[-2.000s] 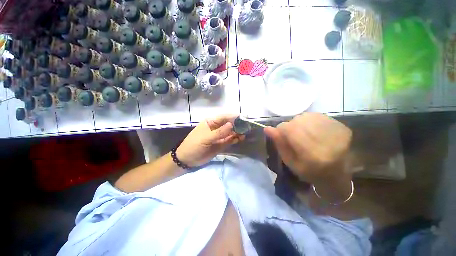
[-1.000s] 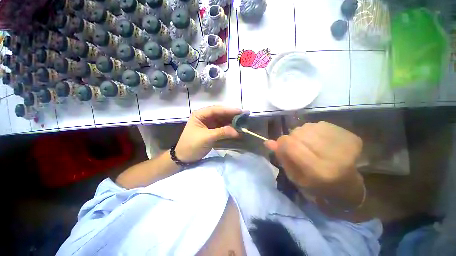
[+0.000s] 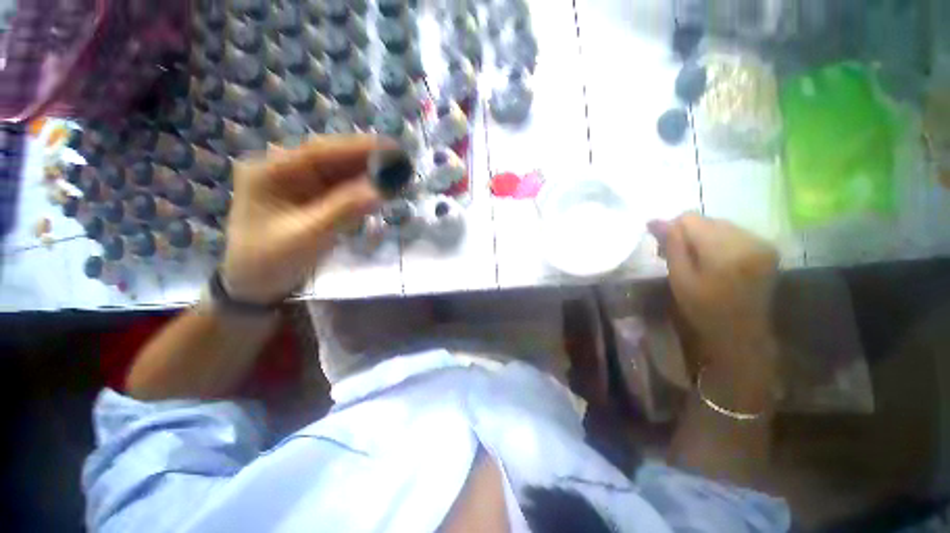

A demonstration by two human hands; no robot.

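My left hand [image 3: 297,208] holds a dark round cap [image 3: 392,170] between thumb and fingertips, above the rows of capped grey pieces [image 3: 172,198]. The cap's dark hollow side shows. Open-topped grey bodies stand at the right end of the rows; one body [image 3: 443,217] is near the front. My right hand [image 3: 719,260] is at the right edge of the white round bowl [image 3: 592,231], fingers closed together. The thin stick cannot be made out in it; the frame is blurred.
A bright green packet [image 3: 840,146] lies at the right, beside a bundle of pale sticks [image 3: 741,102]. Loose dark caps [image 3: 673,126] lie left of the sticks. A pink-red basket [image 3: 78,52] is at the far left. The table's front edge runs below the bowl.
My left hand has moved up and left over the table with the cap. My right hand has moved from the cap up and right to the bowl. The view has shifted.
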